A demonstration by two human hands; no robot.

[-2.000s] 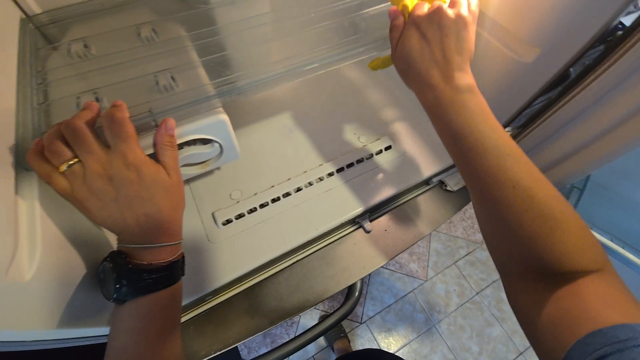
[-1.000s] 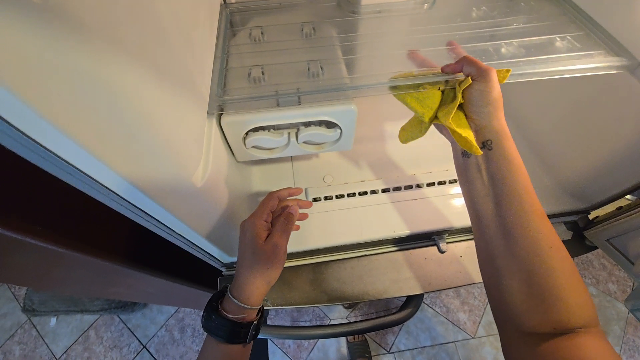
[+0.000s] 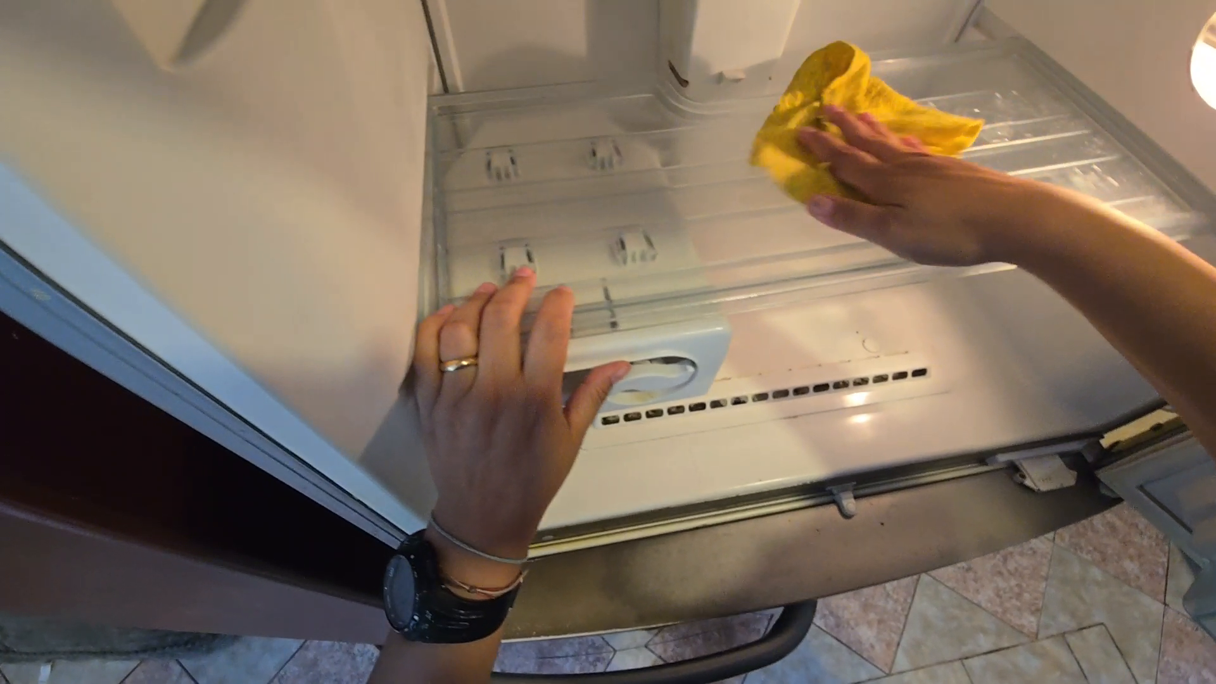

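My right hand (image 3: 912, 195) lies with spread fingers on a yellow cloth (image 3: 807, 104), pressing it against the top of the clear plastic refrigerator shelf (image 3: 760, 218). The fingers of my left hand (image 3: 494, 380) rest on the shelf's front left edge, the thumb beside the round opening of a white control housing (image 3: 708, 356) under the shelf. Through the clear plastic, several clips of the housing show. That hand wears a ring, and a black watch (image 3: 446, 594) is on the wrist.
Below the shelf, a slotted vent (image 3: 760, 396) runs along the white surface. In front are a metallic door edge (image 3: 703, 579) with a dark curved handle (image 3: 760, 651) and a tiled floor (image 3: 969, 608). The white inner wall (image 3: 285, 190) stands at the left, a lit lamp (image 3: 1206, 66) at the upper right.
My right hand has moved from the shelf's front edge onto its top, with the cloth now spread beneath it. My left hand has moved up from near the vent to the shelf's front edge.
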